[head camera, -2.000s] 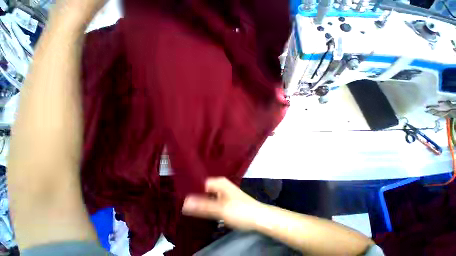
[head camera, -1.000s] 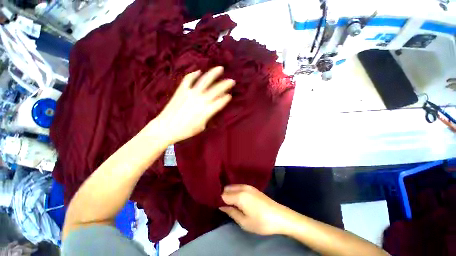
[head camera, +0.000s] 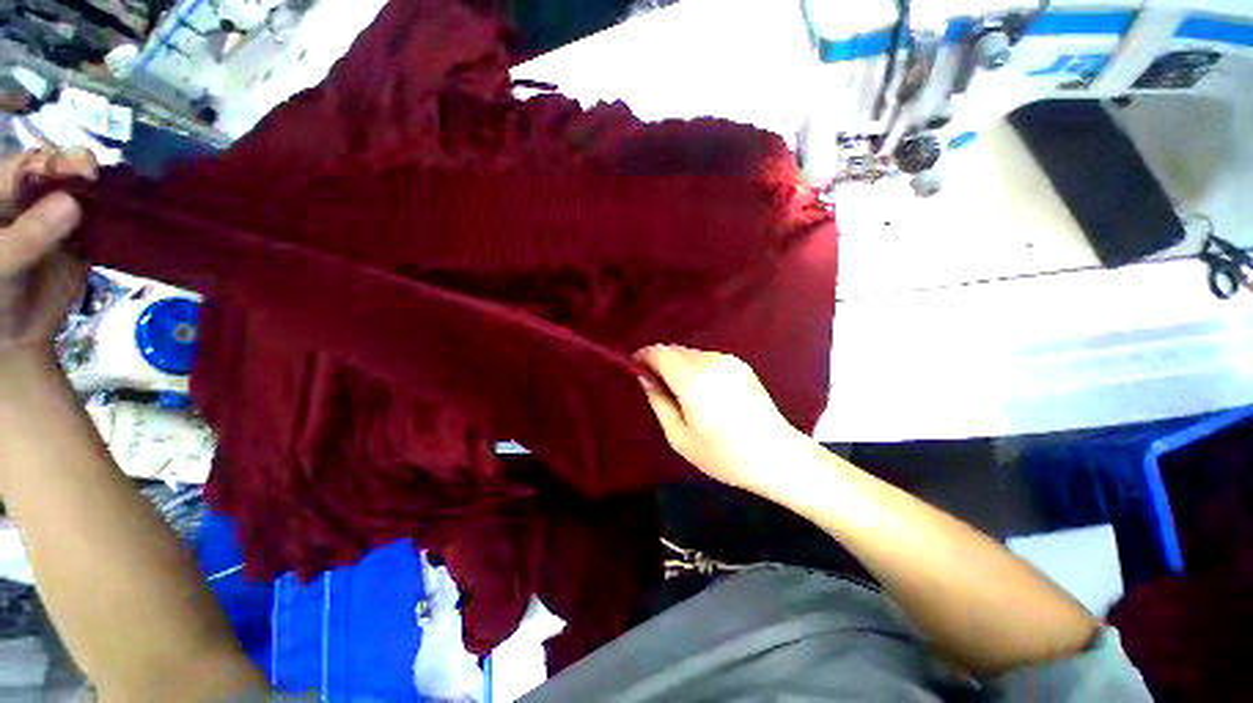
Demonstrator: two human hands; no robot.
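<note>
A dark red garment piece (head camera: 412,343) lies over the table left of the needle and hangs over the front edge. My left hand (head camera: 41,247) grips one end of its edge at the far left. My right hand (head camera: 708,405) pinches the same edge near the middle, so a folded strip is stretched between them. A finely ribbed gathered section (head camera: 550,220) lies behind the strip. The cloth's right end is at the presser foot (head camera: 831,199), lit pinkish red, under the white sewing machine (head camera: 1072,55).
A black smartphone (head camera: 1099,179) and dark-handled snips (head camera: 1220,261) lie on the white table (head camera: 989,330) at right. A blue crate (head camera: 1161,508) holds red cloth at lower right. Blue material (head camera: 344,625) is below left. A white object with a blue disc (head camera: 168,334) is at left.
My left hand has moved from the heap to the far left, pulling the cloth edge out straight. My right hand has moved up slightly with the edge. The bunched cloth is more spread.
</note>
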